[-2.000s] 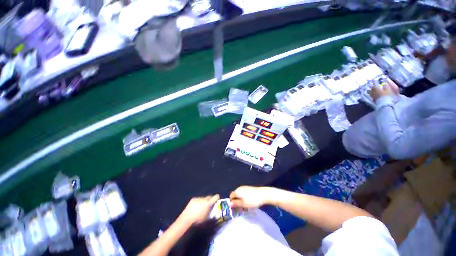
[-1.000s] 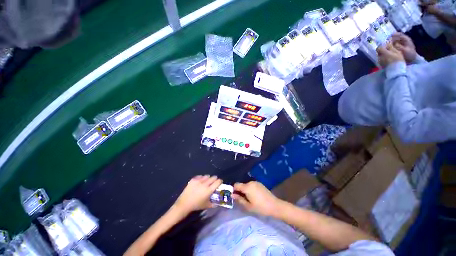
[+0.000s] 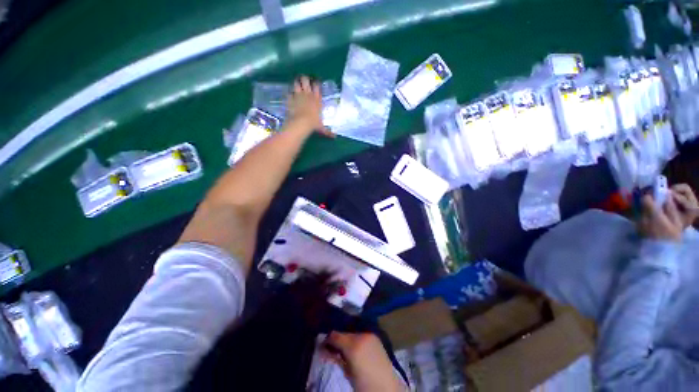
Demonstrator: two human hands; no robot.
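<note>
My left hand is stretched over the green belt, palm down on a clear bag and a partly covered white piece; its grip cannot be told. An open power bank unit lies just left of it, and a bubble bag just right. Another open unit lies beyond the bubble bag. My right hand is low at the bottom edge, partly hidden, its fingers curled; whether it holds anything cannot be told. The white tester stands between my arms, its displays out of sight.
Two plain white covers lie right of the tester. Rows of bagged units run along the right; more bagged units lie lower left. Two open units lie on the belt. Open cartons and another worker's arm are at right.
My left hand has left the unit held near my body and reached out to the belt. An open unit now shows left of it. My right hand is lower. The view has shifted.
</note>
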